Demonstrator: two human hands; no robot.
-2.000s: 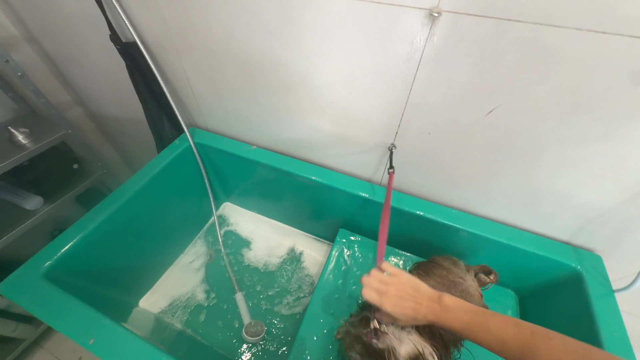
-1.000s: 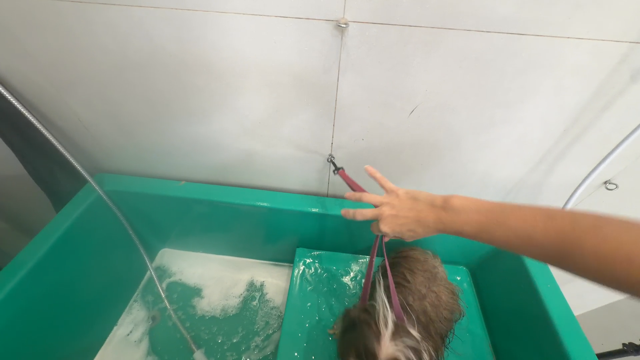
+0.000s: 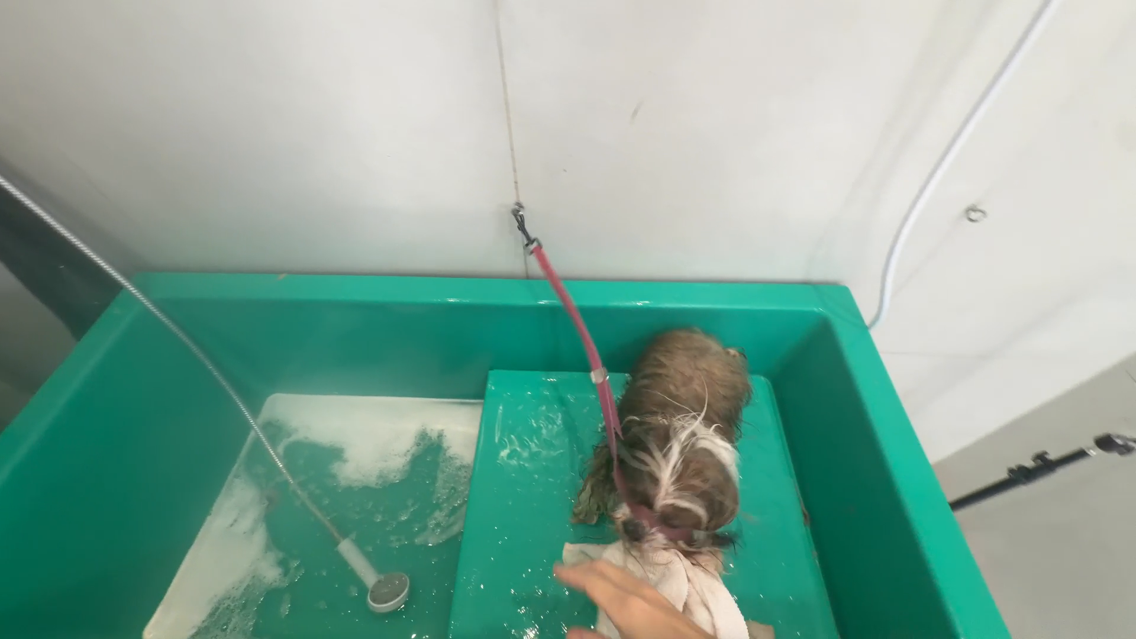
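A wet brown and white dog [image 3: 683, 399] stands on the raised green platform [image 3: 541, 497] at the right of a green tub. Around its neck is a red leash [image 3: 572, 311], clipped to a metal ring on the wall. A pale towel [image 3: 692, 590] lies below the dog's muzzle. My right hand [image 3: 626, 599] is over the towel at the bottom edge, its fingers extended and slightly apart; whether it touches the cloth is unclear. My left hand is out of view.
In the lower left basin, a shower head [image 3: 388, 592] on a metal hose [image 3: 209, 364] lies in foamy water. The tub rim [image 3: 444, 288] runs along the wall. A white hose [image 3: 932, 177] hangs at right, above a black rod [image 3: 1021, 475].
My right hand has left the leash, which it held two seconds ago, and moved down near the dog's muzzle. The towel now shows. The dog's head is now more fully in view.
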